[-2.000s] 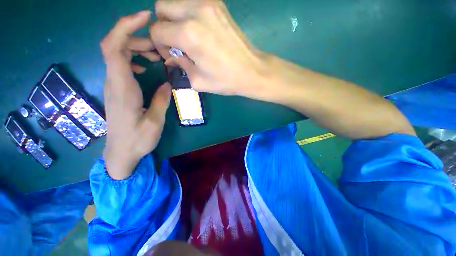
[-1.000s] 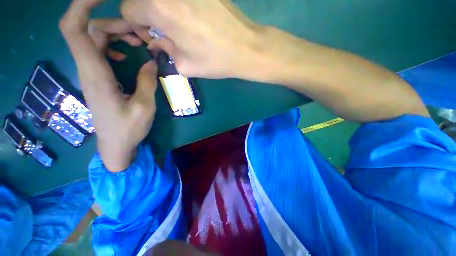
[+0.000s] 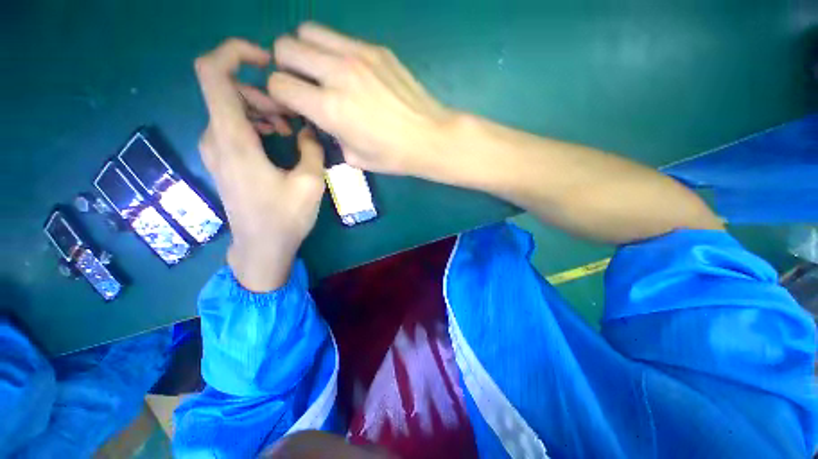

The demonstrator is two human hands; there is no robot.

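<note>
A phone assembly (image 3: pixel 351 192) lies on the green bench top in front of me, its white lower half with a yellow side edge toward me. Its upper half is hidden under my hands. My left hand (image 3: pixel 260 166) is at its left side, thumb tip against the phone near the joint, fingers curled above. My right hand (image 3: pixel 363 103) covers the joint and upper part from the right, fingers bent. Any small part between the fingertips is hidden.
Three waiting handsets (image 3: pixel 184 211) lie opened on the bench (image 3: pixel 538 108) at the left, with a small round component (image 3: pixel 83 204) between them. Blue sleeves of other people (image 3: pixel 753 175) show at the right edge and lower left.
The view has shifted, so phone and handsets sit further right and lower than one second ago. My right hand now covers more of the phone's dark joint, and the bright fleck at its fingertips no longer shows.
</note>
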